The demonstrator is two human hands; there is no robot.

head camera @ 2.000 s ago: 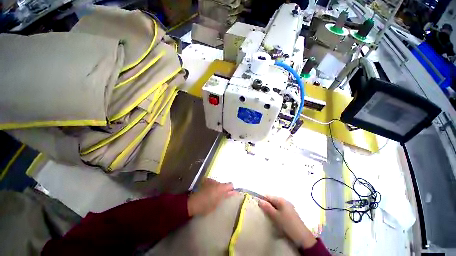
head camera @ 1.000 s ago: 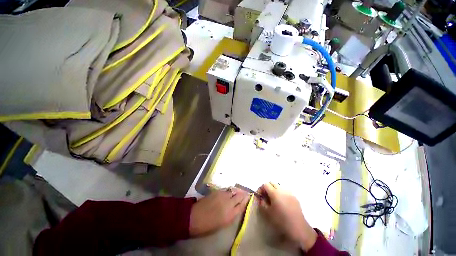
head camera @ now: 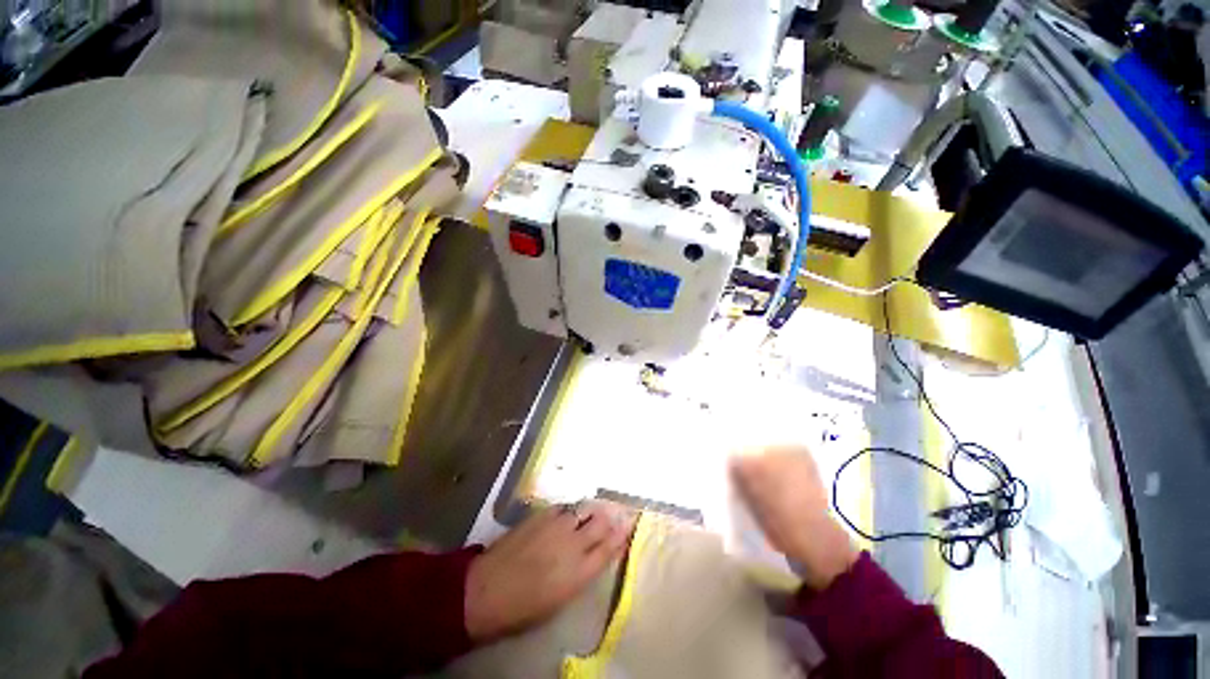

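Note:
A khaki fabric piece [head camera: 703,597] lies at the bottom centre, with yellow binding [head camera: 618,604] running down it. Its top edge meets a narrow grey metal strip [head camera: 650,505] on the bright machine bed. My left hand [head camera: 551,564] rests palm down on the cloth, fingertips at the top edge beside the binding; nothing shows held in it. My right hand [head camera: 794,511] is blurred, fingers curled, near the cloth's upper right corner; whether it holds anything cannot be told. The white sewing machine head [head camera: 644,265] stands just beyond, with a red switch and blue label.
A tall folded pile of khaki pieces [head camera: 113,212] with yellow edges stands at left. A black-framed control panel [head camera: 1062,246] is at right. A loosely coiled black cable [head camera: 975,511] lies right of the bed. A yellow board [head camera: 916,252] is behind. Green-based thread cones [head camera: 896,13] show at the top.
My right hand has left the seam edge beside my left hand and moved up and right. My left hand stays at the edge. The whole view has shifted with the head.

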